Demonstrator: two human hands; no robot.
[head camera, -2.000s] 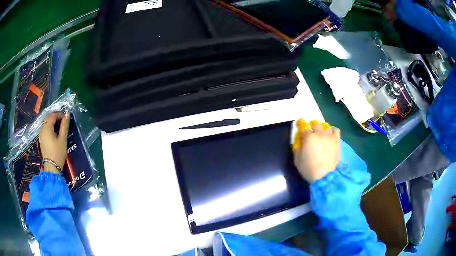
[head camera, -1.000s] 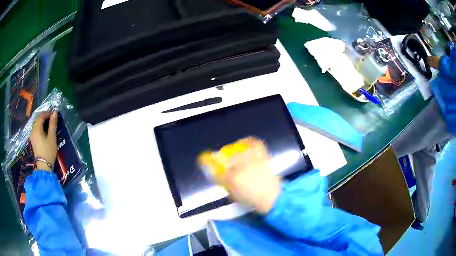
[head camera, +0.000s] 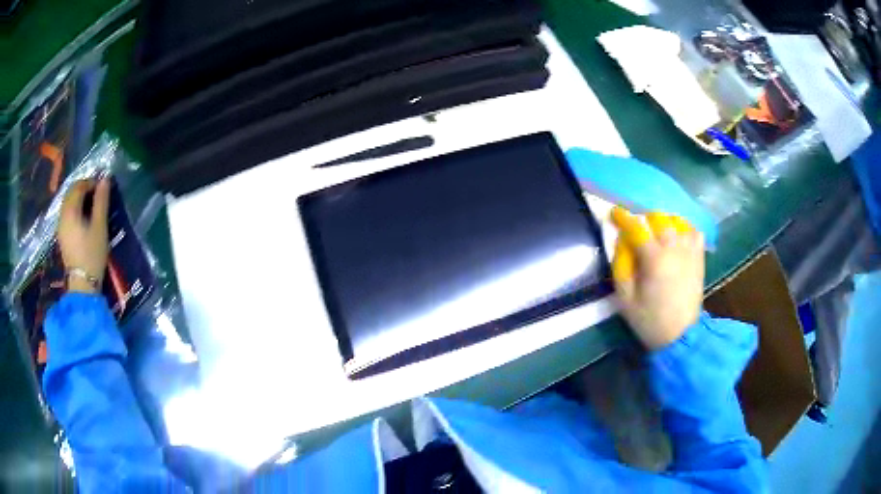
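Note:
A tablet (head camera: 454, 246) with a glossy black screen lies face up on the white mat (head camera: 241, 318). My right hand (head camera: 662, 275), with yellow finger cots, is at the tablet's right edge, fingers bent down; whether a cloth is under them cannot be told. The light-blue squeegee (head camera: 647, 188) lies behind that hand, right of the tablet. My left hand (head camera: 85, 232) is at the left, thumb and fingers closed on the upper edge of a printed film pack (head camera: 130, 256) in shiny clear plastic. Its fingertips are partly hidden.
Stacked black foam trays (head camera: 338, 87) stand behind the tablet. Dark tweezers (head camera: 377, 151) lie between them. Crumpled white paper (head camera: 667, 77), a blue marker (head camera: 729, 144) and clear bags lie at the right. Another film pack (head camera: 48, 164) lies far left. A brown box (head camera: 773, 347) is below the bench at right.
My right hand swept left over the screen, then came back to the tablet's right edge. The squeegee came into sight at the right. My left hand stays on the film pack. The view has shifted.

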